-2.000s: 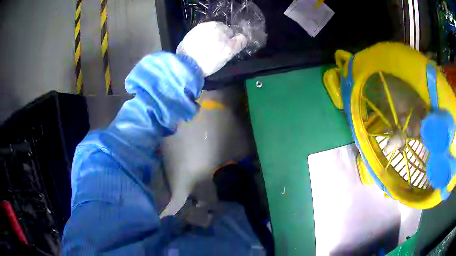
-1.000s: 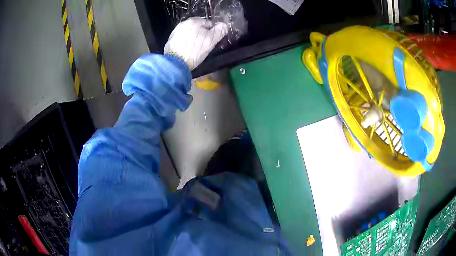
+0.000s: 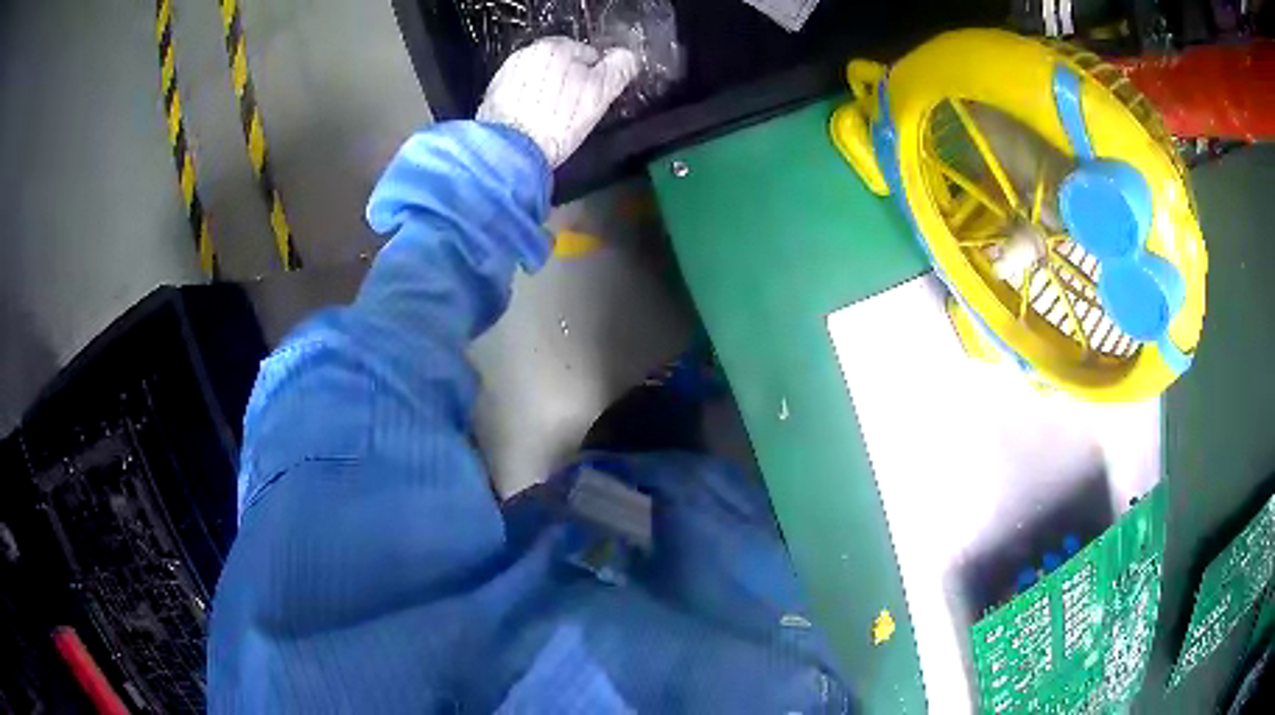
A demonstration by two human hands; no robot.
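Observation:
My left hand [image 3: 559, 95], in a white glove, is at the top left, over a black bin. Its fingertips touch the near side of a crinkled clear plastic bag [image 3: 646, 53]; whether they grip it cannot be told. Thin shiny parts [image 3: 520, 20] lie in the bin beside the bag. My right hand is not in view. A green circuit board [image 3: 1084, 622] with white markings lies at the bottom right over a shiny metal sheet [image 3: 916, 405], with blue parts [image 3: 1049, 559] at its upper edge.
A yellow and blue fan [image 3: 1042, 210] stands on the green mat [image 3: 755, 266]. Another green board [image 3: 1230, 587] is at the right edge. The black bin's rim [image 3: 741, 123] borders the mat. A black carrier [image 3: 119, 489] is at the lower left. A red thing [image 3: 1216, 91] is behind the fan.
The view has shifted, bringing the green boards and blue parts into sight at the bottom right. My left hand has stayed at the bag.

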